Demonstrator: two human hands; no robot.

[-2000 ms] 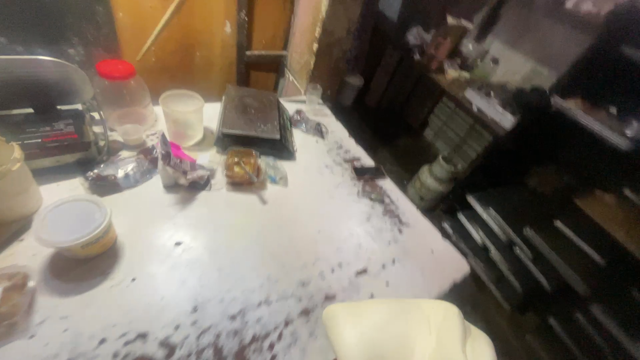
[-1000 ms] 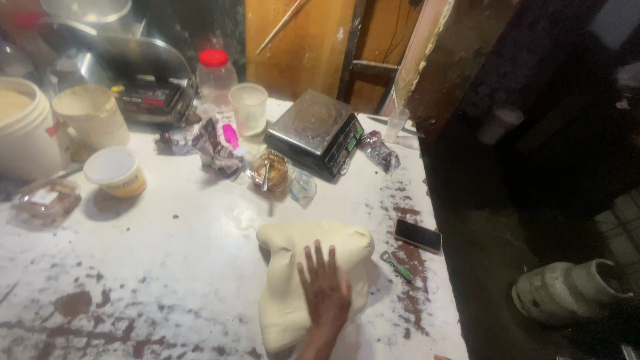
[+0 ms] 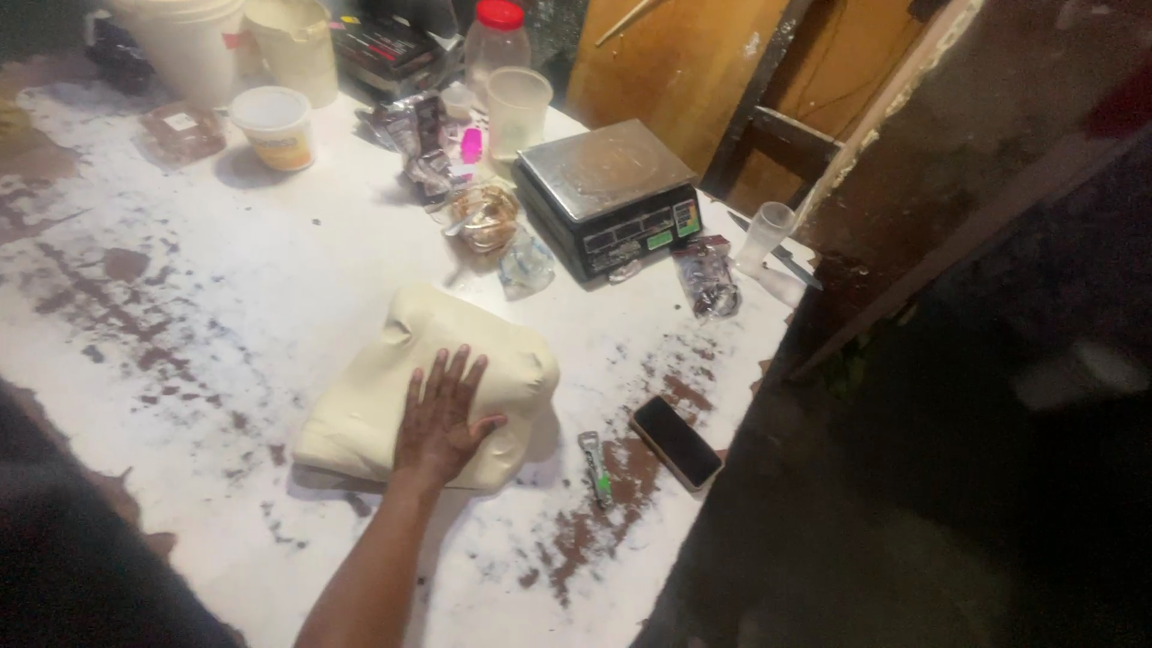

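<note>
A thick slab of pale, smooth dough (image 3: 351, 405) lies on the worn white table (image 3: 270, 261), its edges rounded and its top dented in places. My left hand (image 3: 443, 423) rests palm down on the dough with fingers apart, holding nothing; the thumb points right. My right hand is out of view. To the right of the dough are a small green-and-silver tool or packet (image 3: 595, 468), not clear which, and a dark-screened phone (image 3: 677, 441).
Behind stand a digital scale (image 3: 603, 171), a clear plastic cup (image 3: 518, 112), a red-lidded jar (image 3: 499, 40), a lidded tub (image 3: 274, 130) and buckets (image 3: 193, 45). Crumpled wrappers (image 3: 706, 274) and a knife (image 3: 796, 267) lie near the scale. The table's right edge drops to dark floor.
Two seconds ago no hand showed and the dough was partly out of frame; one second ago my left hand was on the dough, as now. The view has shifted widely.
</note>
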